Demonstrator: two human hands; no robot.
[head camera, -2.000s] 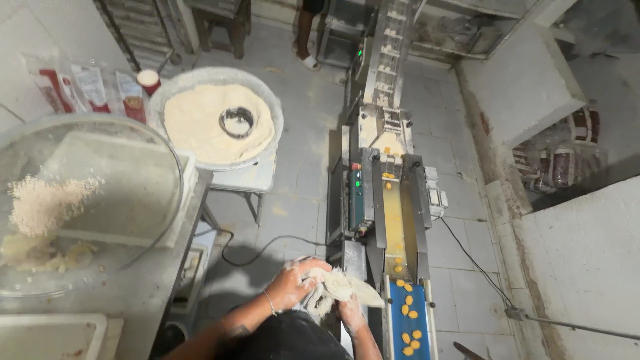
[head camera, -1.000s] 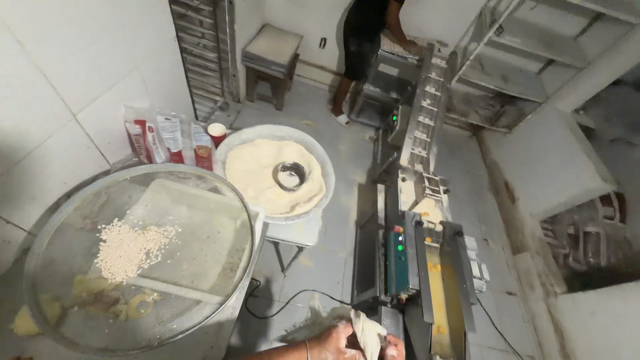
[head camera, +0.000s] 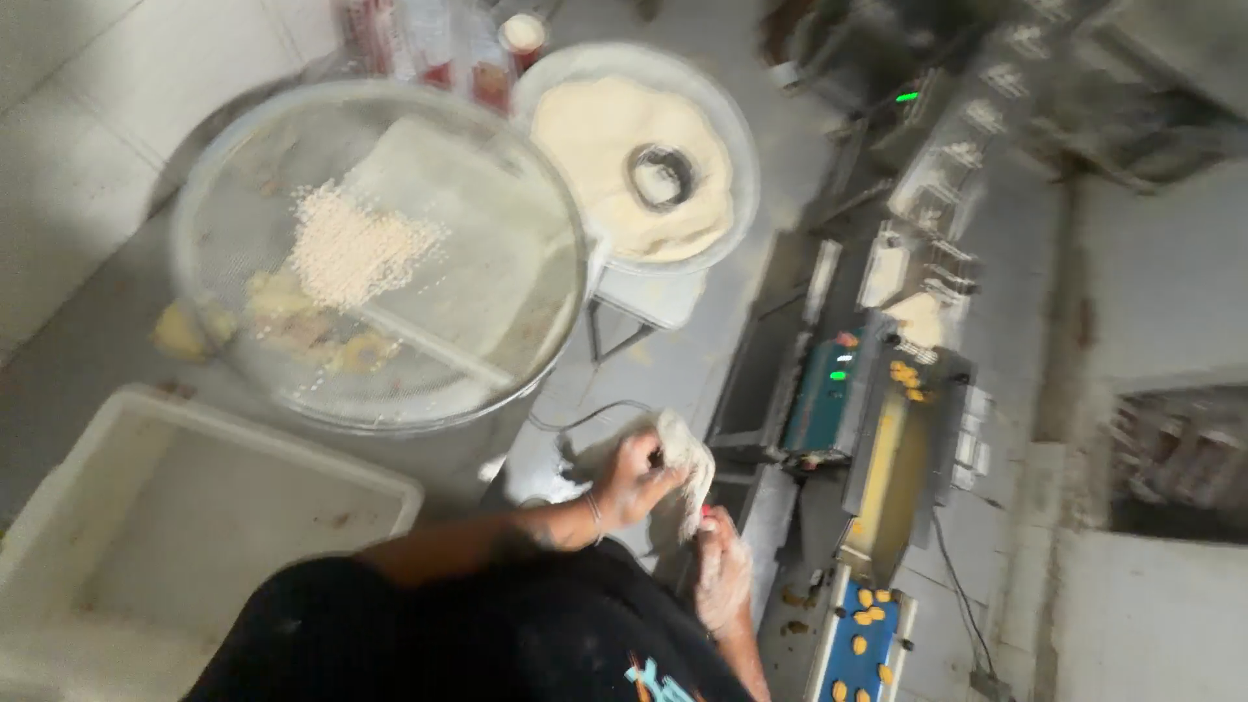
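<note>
A floury whitish cloth (head camera: 690, 468) stretches between both hands in front of the person's dark shirt. My left hand (head camera: 634, 483) grips its upper part, and my right hand (head camera: 721, 575), dusted white, holds the lower end. To the right of the hands stands a conveyor machine (head camera: 819, 400) with a green lit light. Small yellow-orange pieces (head camera: 863, 616) lie on its blue belt (head camera: 846, 658), and more sit higher up in its chute. The picture is blurred, so the fingers are not sharp.
At left, a large round sieve (head camera: 468, 390) holds pale granules (head camera: 356, 244). Below it is a white plastic tray (head camera: 263, 429). Behind, a round tub (head camera: 746, 166) of pale flour with a metal ring (head camera: 661, 177) rests on a small table (head camera: 653, 297). A cable (head camera: 951, 575) hangs right of the machine.
The view has swung a lot. Both hands still hold the cloth, which hangs stretched between them now. The person seen near the far machine a second ago is mostly out of view.
</note>
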